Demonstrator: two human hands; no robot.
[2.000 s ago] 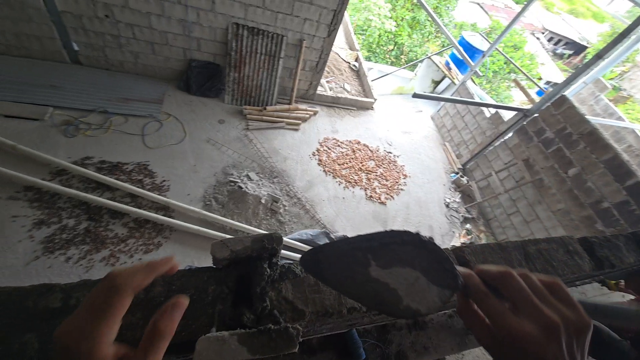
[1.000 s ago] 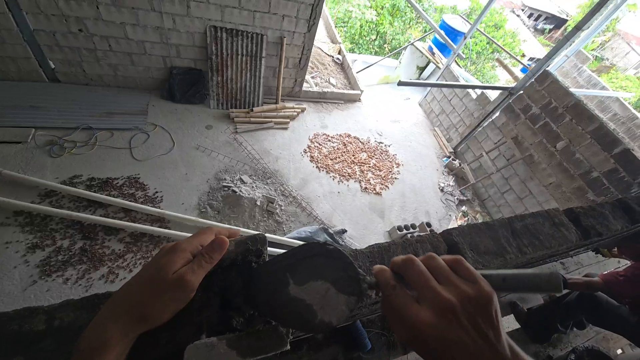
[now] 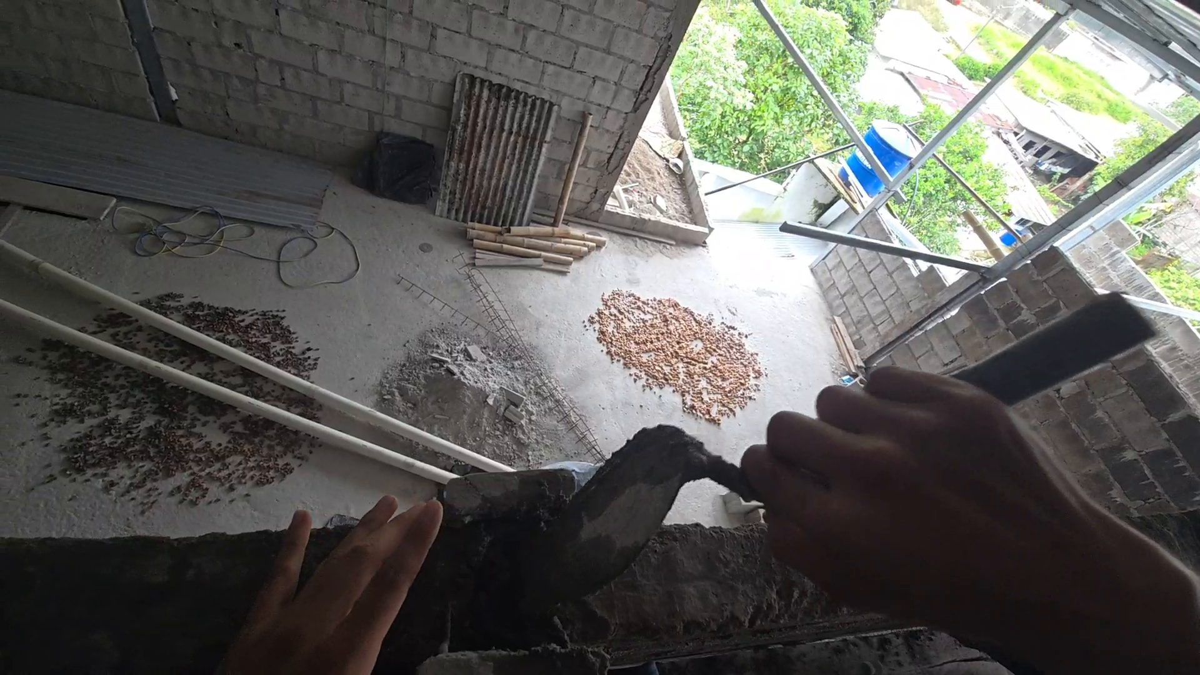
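Observation:
My right hand (image 3: 900,497) is closed round the handle of a masonry trowel (image 3: 623,511), at the right of the view. The trowel's blade is tilted, wet mortar on it, and its edge meets the dark mortar on top of the wall (image 3: 731,581). Just left of the blade a concrete block piece (image 3: 511,487) sits on the wall. My left hand (image 3: 347,591) has its fingers spread and holds nothing; its fingertips are beside the left end of that piece. The lower parts of the wall are in deep shadow.
Far below lies a concrete floor with a reddish-brown heap (image 3: 680,352), a darker spread heap (image 3: 187,394), rubble (image 3: 469,384) and bamboo poles (image 3: 534,246). Two white pipes (image 3: 234,380) slant up to the wall. A corrugated sheet (image 3: 497,150) leans on the far block wall.
The trowel has gone from nearly flat above the wall to tilted, its edge down at the mortar. A person's arm and a grey pipe-like handle seen at right one second ago are out of view.

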